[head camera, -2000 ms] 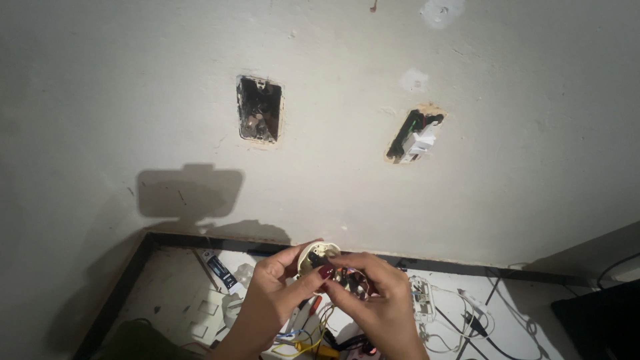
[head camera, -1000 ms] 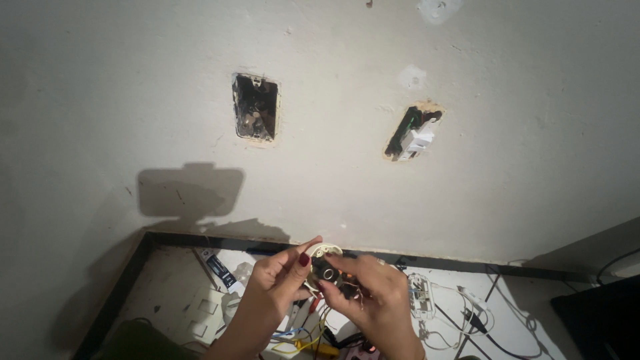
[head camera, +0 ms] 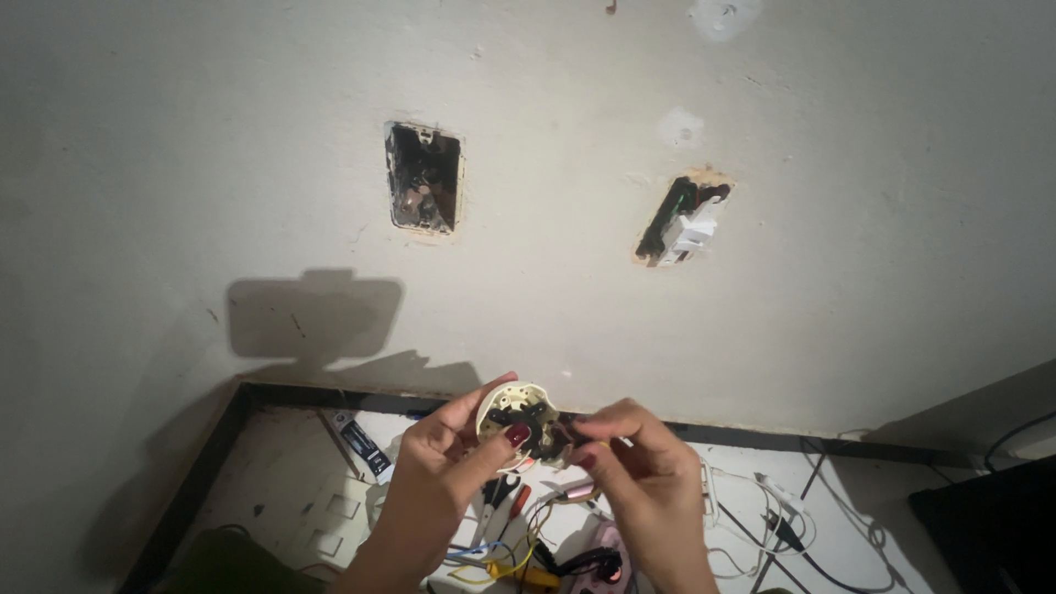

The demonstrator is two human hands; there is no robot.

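Observation:
My left hand (head camera: 450, 470) holds a round cream plastic housing (head camera: 513, 393), its open side facing me and its thumb pressed on the black part (head camera: 528, 431) inside. At the housing's right side, my right hand (head camera: 639, 474) pinches something small and dark, perhaps wires; the fingers partly hide it. In the wall above are two rectangular cut-outs: an empty-looking dark electrical box (head camera: 425, 177) at left, and at right a box (head camera: 668, 210) with a white switch or socket module (head camera: 691, 231) tilted out of it.
Below my hands lie a red-handled tool (head camera: 520, 501), a yellow-handled tool (head camera: 524, 576), loose wires (head camera: 487, 546) and a pink power strip (head camera: 602, 557). A labelled tube or pack (head camera: 363, 445) is at left. White cables (head camera: 763, 528) and a black plug (head camera: 784, 530) lie right. A dark object (head camera: 990, 520) stands far right.
My right hand has moved a little to the right, away from the housing's middle. My left thumb now presses on the black part inside, which shows more openly than two seconds ago.

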